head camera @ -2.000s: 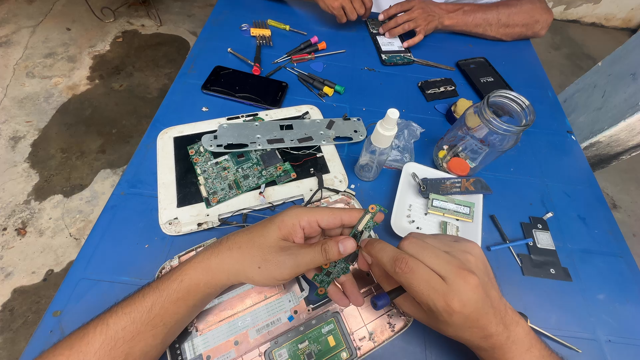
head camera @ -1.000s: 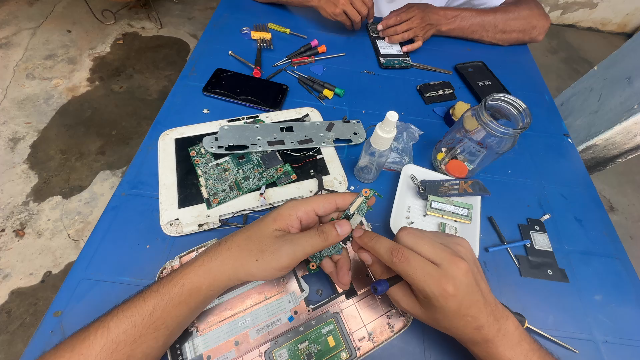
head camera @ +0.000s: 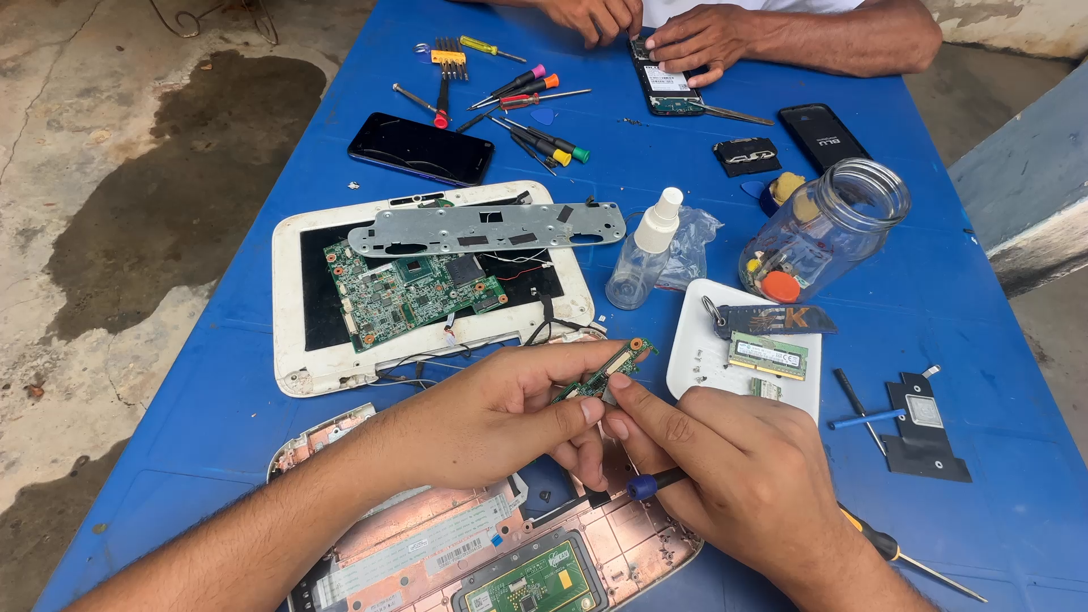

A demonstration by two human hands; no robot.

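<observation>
My left hand (head camera: 518, 416) pinches a small green circuit board (head camera: 619, 361) between thumb and fingers, tilted above the copper-coloured laptop case (head camera: 374, 535). Touching the board's edge with thumb and index finger, my right hand (head camera: 722, 459) also keeps a screwdriver with a blue end (head camera: 646, 485) in its curled fingers. What the right fingertips pinch is partly hidden. Behind my hands, a larger green motherboard (head camera: 416, 293) and a grey metal plate (head camera: 527, 225) lie on a white-framed screen (head camera: 289, 314). A touchpad board (head camera: 531, 586) sits in the case below.
A spray bottle (head camera: 643, 255), a glass jar (head camera: 816, 225) and a white tray (head camera: 693, 319) with a memory module (head camera: 767, 355) stand beyond. Screwdrivers (head camera: 531, 89) and a black phone (head camera: 421, 149) lie further back. A yellow-black screwdriver (head camera: 909, 552) is at right. Across the table, another person's hands (head camera: 688, 42) work on an opened phone.
The small board has shifted and turned a little in my left hand. My right index finger and thumb have changed their place along its edge.
</observation>
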